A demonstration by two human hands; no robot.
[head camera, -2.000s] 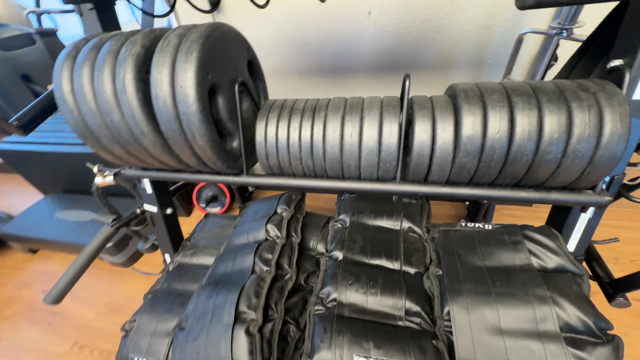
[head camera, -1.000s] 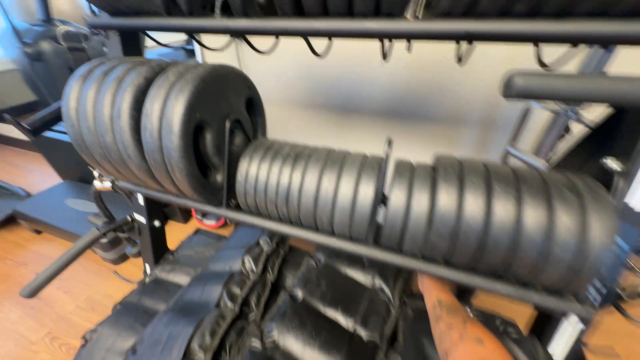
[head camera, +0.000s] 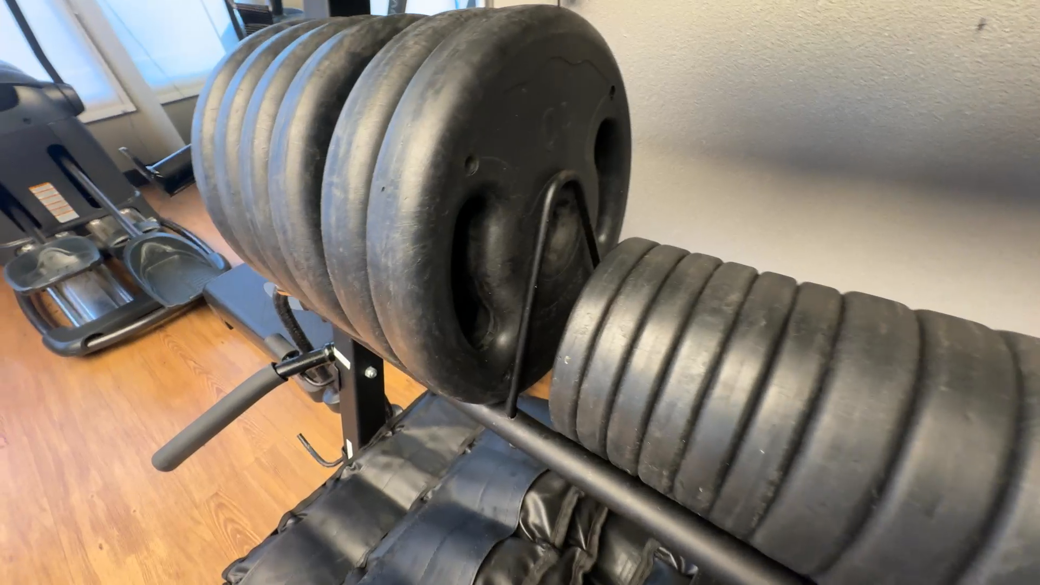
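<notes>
Neither my left hand nor my right hand shows in the head view now. Several large black rubber-coated weight plates [head camera: 406,195] stand upright side by side on a rack, with grip openings in the nearest one. A bent black metal divider [head camera: 532,284] rises against that plate's face. To its right, a row of smaller black weight plates [head camera: 731,382] runs out of the frame. The front rail of the rack [head camera: 617,487] slants down to the right beneath them.
Black padded weight bags [head camera: 455,504] lie below the rack. A foam-covered handle [head camera: 219,414] juts out at left from a black upright post [head camera: 361,390]. An elliptical trainer [head camera: 106,244] stands on the wooden floor [head camera: 73,431], and a textured wall [head camera: 796,122] rises behind the plates.
The view has moved much closer to the large plates. A hand and forearm seen below the rail at the lower right one second ago are out of view now.
</notes>
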